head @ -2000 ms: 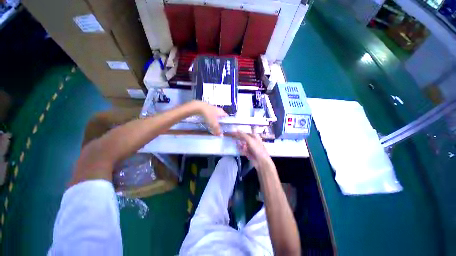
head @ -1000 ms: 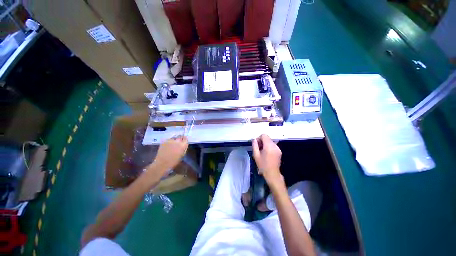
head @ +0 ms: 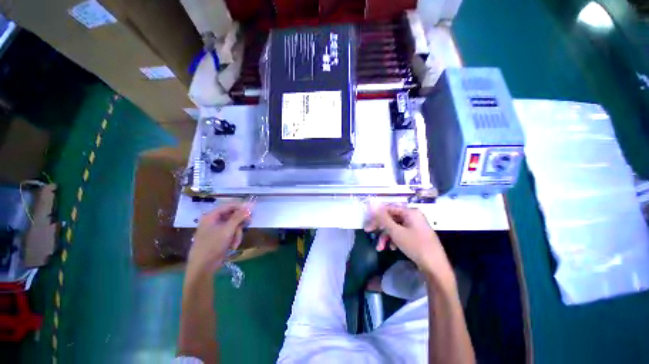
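Note:
The black product box with a white label lies in clear film beyond the sealing bar, partly over the tunnel's rollers. My left hand is at the white table's front edge, left of centre, with its fingers pinched on the clear film's edge. My right hand is at the same edge, right of centre, thumb and fingers pinched on the film's other end. The film between my hands is thin and hard to see.
The grey control box stands right of the bar. The bag stack lies on the green bench. The shrink tunnel's dark red curtain is ahead. An open waste carton and tall brown cartons stand at left.
The bar, which stood raised over its strip, now lies lower and nearer the front edge. My hands have come up to the table edge with film between them. The view has moved closer.

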